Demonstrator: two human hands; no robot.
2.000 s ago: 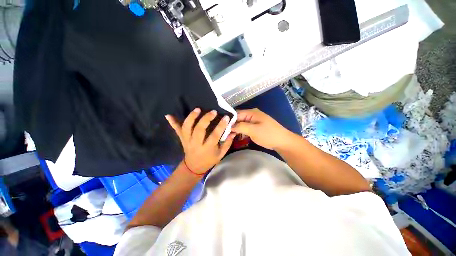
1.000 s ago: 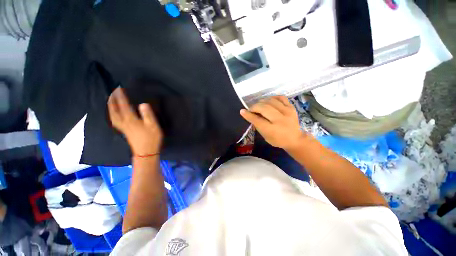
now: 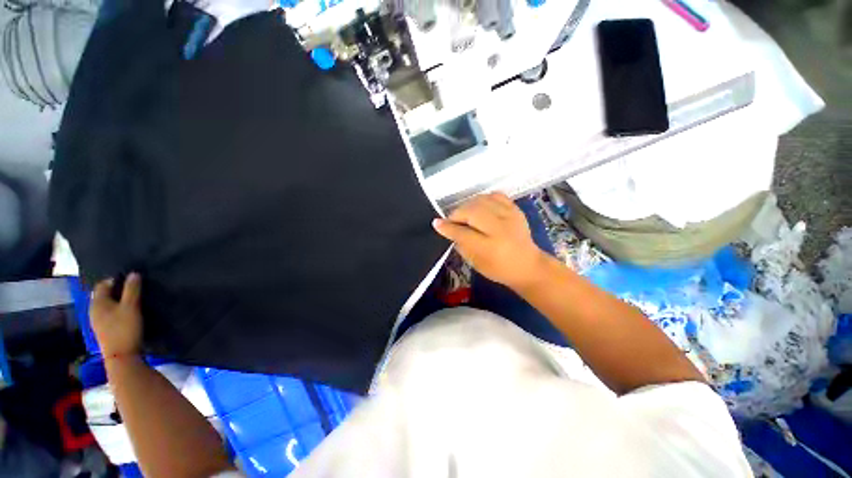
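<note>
A large black fabric panel (image 3: 280,205) lies spread over the table's left part and hangs toward my lap. A thin white fabric edge (image 3: 425,280) shows along its right and lower right side. The panel's right edge runs up to the presser foot area (image 3: 378,89) of the overlock machine (image 3: 392,56). My right hand (image 3: 490,238) pinches the panel's edge at its right corner, near the table's front edge. My left hand (image 3: 117,313) grips the panel's lower left edge, fingers on top; its thumb is partly hidden.
A smartphone (image 3: 633,79) lies right of the machine, with a pink and blue tool (image 3: 687,14) beyond it. A scrap sack (image 3: 645,224) and trimmings are at the right below the table. Blue crates (image 3: 262,415) stand below the panel at left.
My left hand has moved left and down to the panel's lower left edge. The panel is spread flatter, covering the white piece seen at lower left. My right hand stays at the edge.
</note>
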